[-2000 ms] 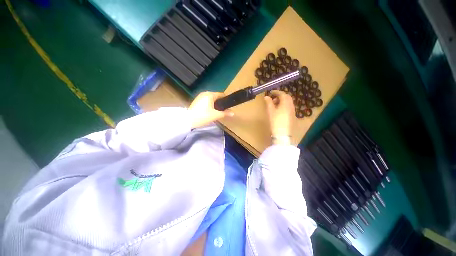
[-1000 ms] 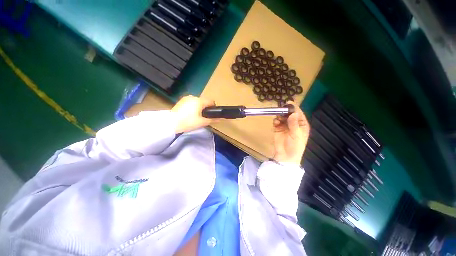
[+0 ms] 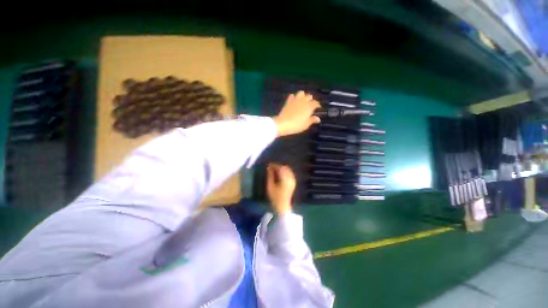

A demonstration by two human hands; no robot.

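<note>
My left hand (image 3: 297, 113) reaches across to the black slotted tray (image 3: 273, 90) on the right. It is on the dark grip end of a rod unit (image 3: 342, 112), whose silver end points right over the tray's other rods. Blur hides the exact finger contact. My right hand (image 3: 280, 185) is over the near left part of this tray with its fingers curled; whether it holds anything cannot be told. Many dark rings (image 3: 162, 105) lie in a blurred cluster on the tan cardboard (image 3: 165, 54), partly behind my left sleeve.
Another black tray with rods (image 3: 39, 120) is at the far left. Several rods in the right tray stick their silver ends out over the green bench (image 3: 402, 144). More rods (image 3: 465, 174) stand farther right. A yellow line (image 3: 384, 242) crosses the green floor.
The view has turned to the right. My left hand has gone from over the cardboard to the right tray with the rod unit. My right hand has left the unit's silver end.
</note>
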